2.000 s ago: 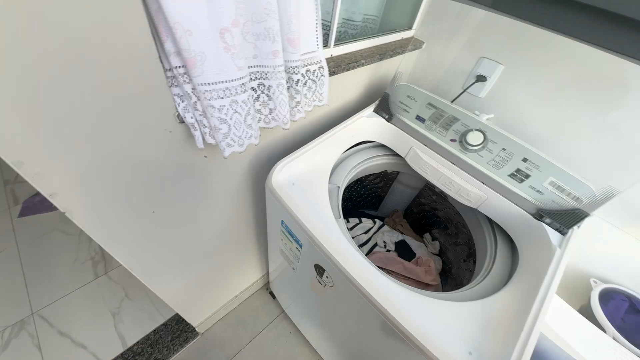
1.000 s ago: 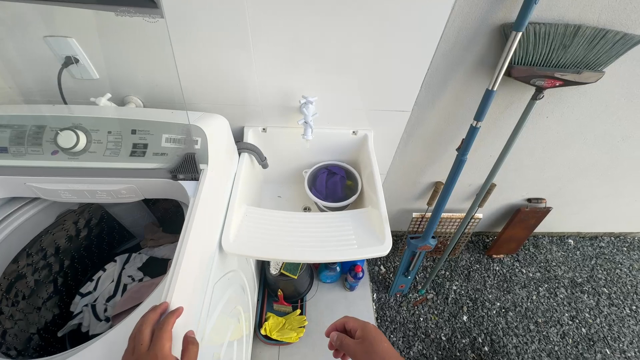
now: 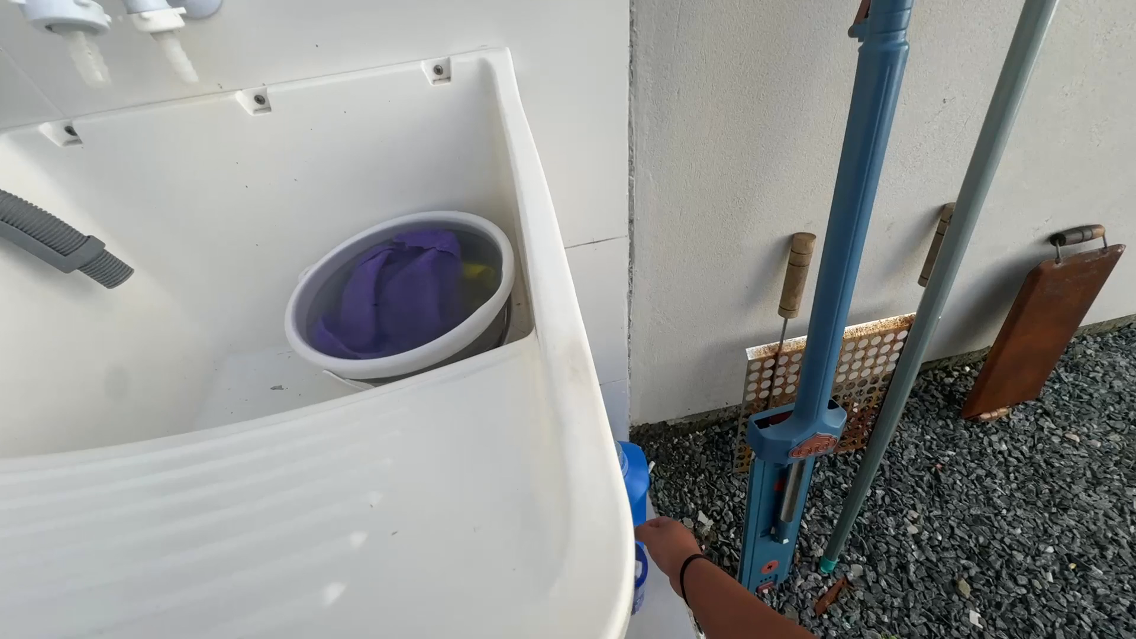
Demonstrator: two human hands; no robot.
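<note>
Beside the right edge of the white laundry sink (image 3: 568,426), my right hand (image 3: 667,543) reaches down to a blue plastic bottle (image 3: 634,484) that is partly hidden by the sink. My fingertips are behind the rim, so whether they grip it cannot be told. A dark band circles that wrist. My left hand is out of view. In the sink's right part stands a round bucket with a pale rim (image 3: 306,342), holding a purple cloth (image 3: 399,288) and something yellow in liquid.
A grey corrugated hose (image 3: 62,235) hangs into the sink at left. To the right, a blue mop pole (image 3: 856,204) and a grey-green pole (image 3: 954,257) lean before a rusty perforated metal grate (image 3: 874,342) and a brown panel with a handle (image 3: 1043,333), over gravel (image 3: 976,497).
The view has swung from the washing machine to the sink and come closer. My right hand has moved down beside the sink, at the blue bottle; my left hand has left the view.
</note>
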